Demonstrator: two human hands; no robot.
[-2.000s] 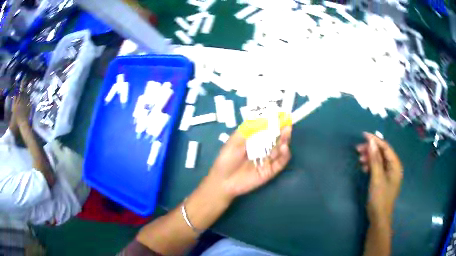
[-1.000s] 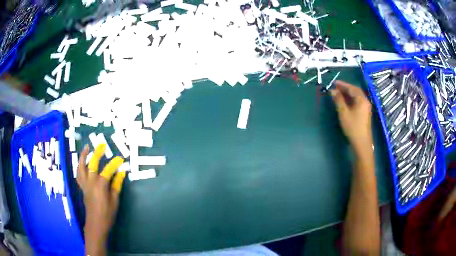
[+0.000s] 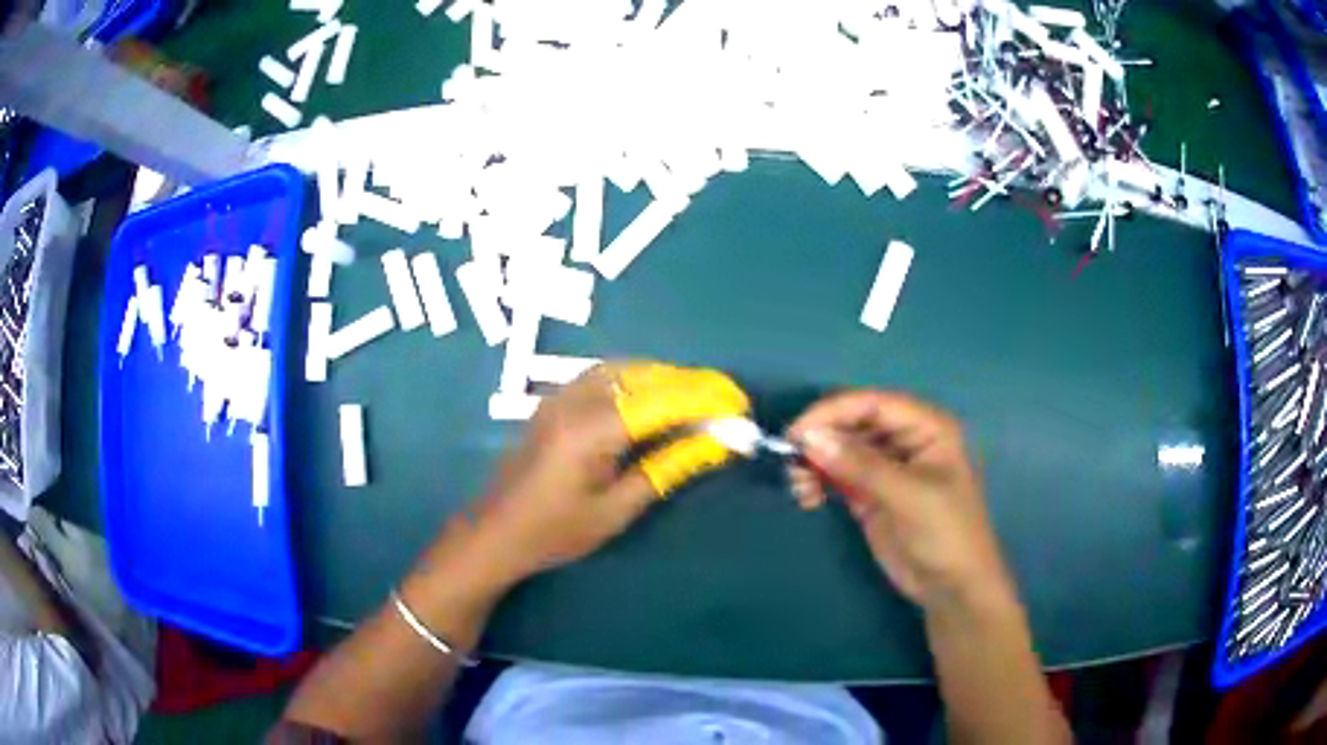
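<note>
My left hand [image 3: 582,451], with yellow finger cots on the thumb and fingers, holds a white sleeve [image 3: 732,434] between thumb and fingertips. My right hand [image 3: 902,488], bare, pinches a thin stem [image 3: 777,444] with a dark part and some red at its fingertips. The stem's tip meets the right end of the sleeve; how far it is inside cannot be told. Both hands are close together over the green bench top [image 3: 728,582].
White sleeves are heaped at the back [image 3: 655,88]. Thin stems with dark ends and red wires [image 3: 1055,117] lie at back right. A blue tray [image 3: 160,539] with white pieces stands left, another blue tray [image 3: 1237,640] of slim silvery pieces right. A person's white sleeve [image 3: 66,699] shows bottom left.
My left hand has moved from the loose sleeves to the middle and now holds one. My right hand has come from the stem pile to meet it, with a stem. The view has shifted left.
</note>
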